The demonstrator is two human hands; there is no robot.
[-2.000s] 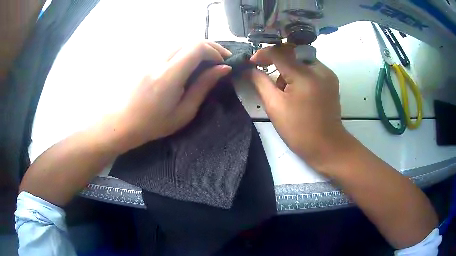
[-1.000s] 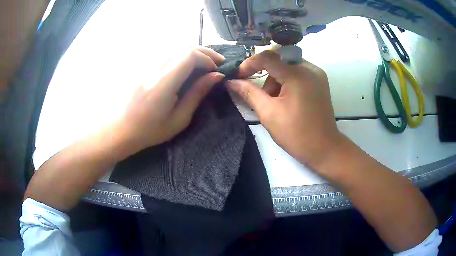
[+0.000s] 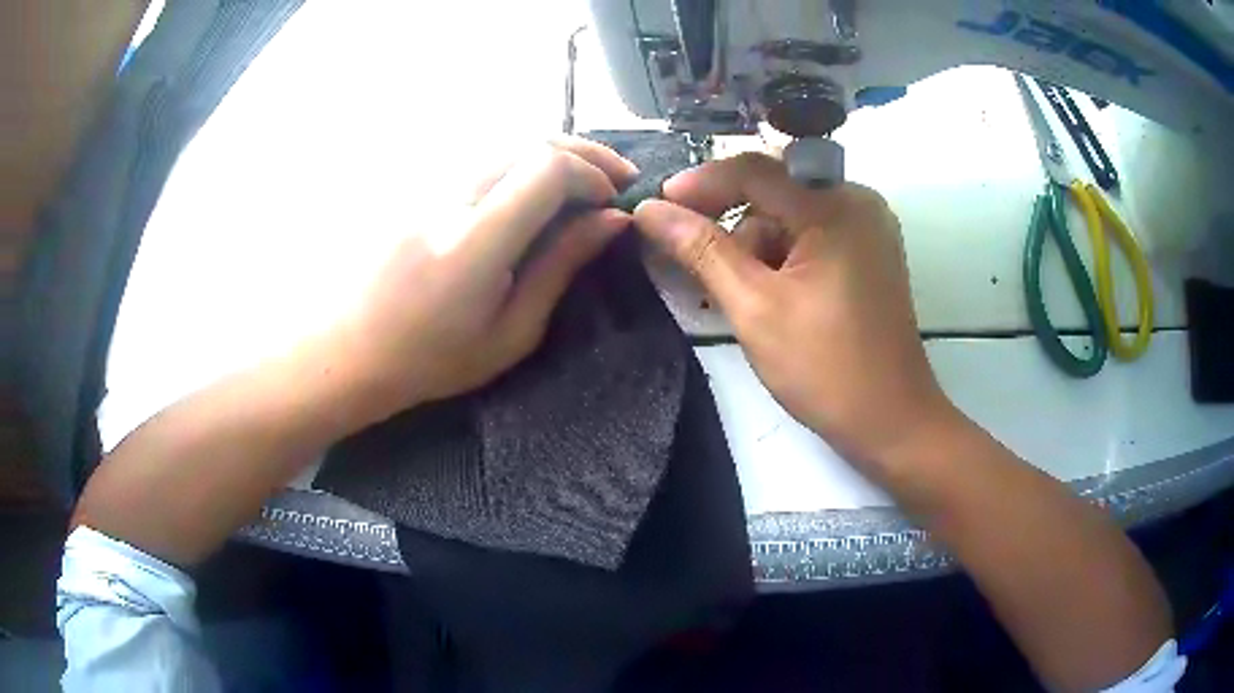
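Note:
Dark ribbed fabric (image 3: 582, 420) runs from just in front of the needle area down over the table's front edge, with a pointed corner of the upper layer on top of a darker layer. My left hand (image 3: 474, 284) pinches its folded top edge between thumb and fingers. My right hand (image 3: 826, 298) pinches the same edge just to the right, thumb and index fingertips close to my left fingertips. The presser foot (image 3: 697, 146) is just behind the fingertips, over the cloth's far end. The needle itself cannot be made out.
The white sewing machine head (image 3: 920, 41) is above. Scissors with green and yellow handles (image 3: 1083, 271) lie at right beside a thin black tool (image 3: 1083, 136). A flat black object (image 3: 1211, 339) is at the far right. A measuring tape (image 3: 853, 544) follows the table's front edge. Dark cloth (image 3: 176, 176) hangs at left.
Both hands stay on the folded edge. The right thumb and index fingertips are closer together than two seconds ago. The whole view shifts slightly between frames.

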